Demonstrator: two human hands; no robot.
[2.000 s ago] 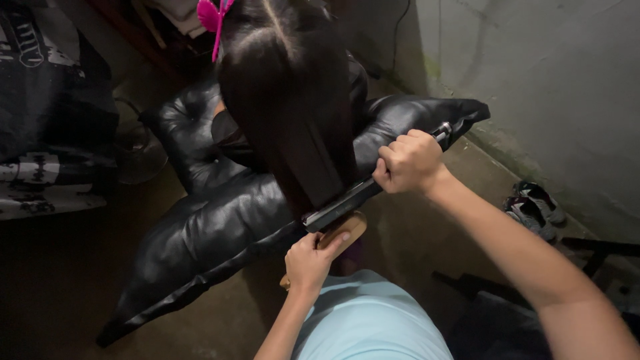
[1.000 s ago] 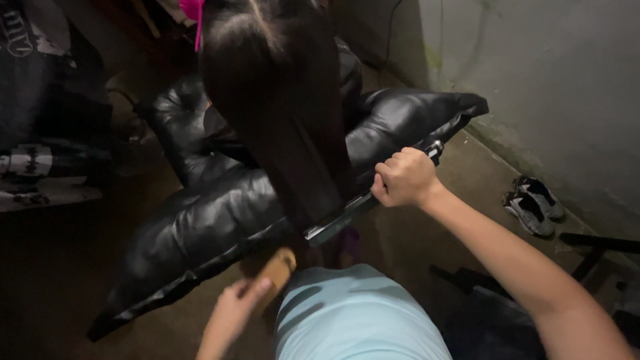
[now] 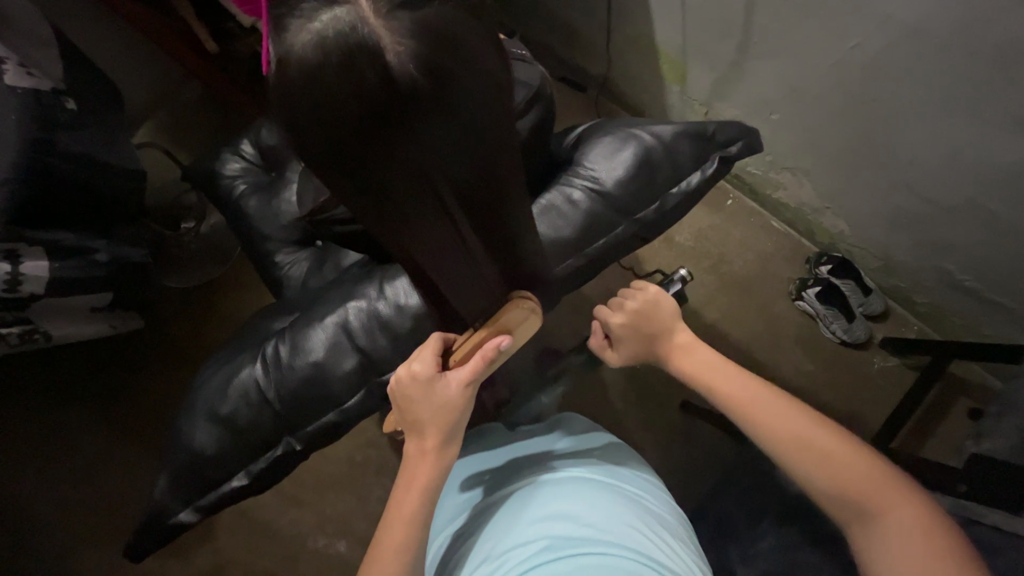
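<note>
A seated person's long, straight dark hair hangs over the back of a black padded seat. My left hand grips a wooden hairbrush, its back facing up, at the lower end of the hair; its bristles are hidden. To the right, my right hand is closed around the dark handle of a hair straightener, with a cord at its far end. The straightener's plates point toward the hair ends but are dim and blurred, so whether they touch any hair cannot be told.
A pair of grey and black sneakers rests on the floor by the grey wall. A dark metal frame stands at the lower right. Dark cloth with pale patterns hangs at the left. Part of something pink shows at the top.
The straightener has come away from the hair where it was earlier, moving down and right. My left hand with the brush swung away to the lower left, then came back up to the hair ends.
</note>
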